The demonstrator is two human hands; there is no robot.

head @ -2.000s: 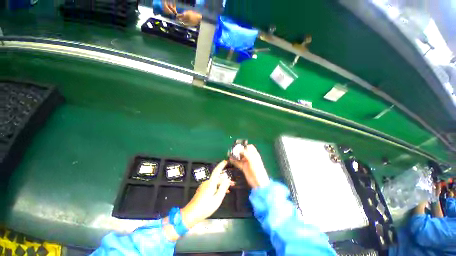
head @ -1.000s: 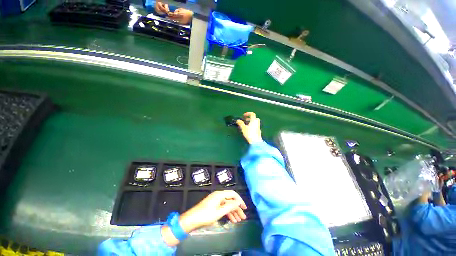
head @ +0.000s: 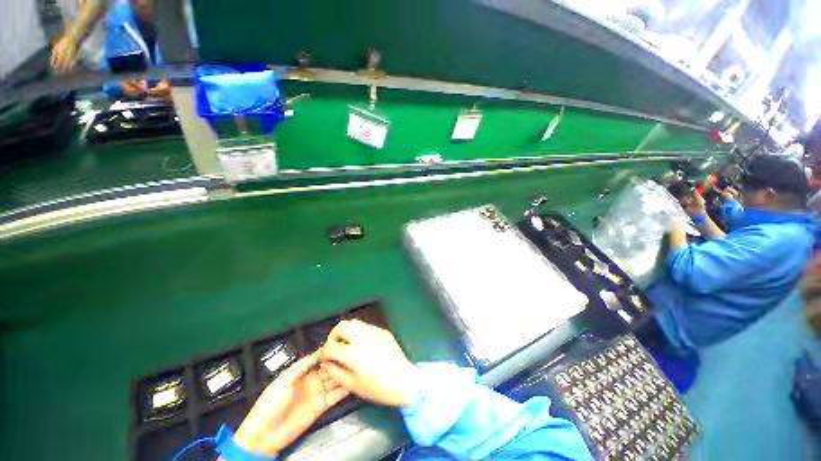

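The black foam tray point(head: 195, 417) lies in front of me, with square black units with bright faces in its far row, one of them a unit point(head: 221, 378) in the second pocket. My left hand point(head: 293, 401) is palm up over the tray. My right hand point(head: 371, 360) is beside it, fingertips bent down against the left fingers. Anything between the fingertips is hidden. The hands cover part of the tray's right side. Small dark parts point(head: 347, 233) lie on the green bench behind the tray.
A white-topped tray stack point(head: 495, 284) stands right of my hands. Beyond it is a long black tray point(head: 590, 270) with pale pieces. A packed blister tray point(head: 630, 401) is at lower right. A person in blue point(head: 743, 257) handles clear plastic point(head: 637, 230). A rail point(head: 360, 180) crosses behind.
My right hand has left the dark parts on the bench and come back to my left hand over the tray. The view has turned right, showing more of the neighbour and the lower-right tray.
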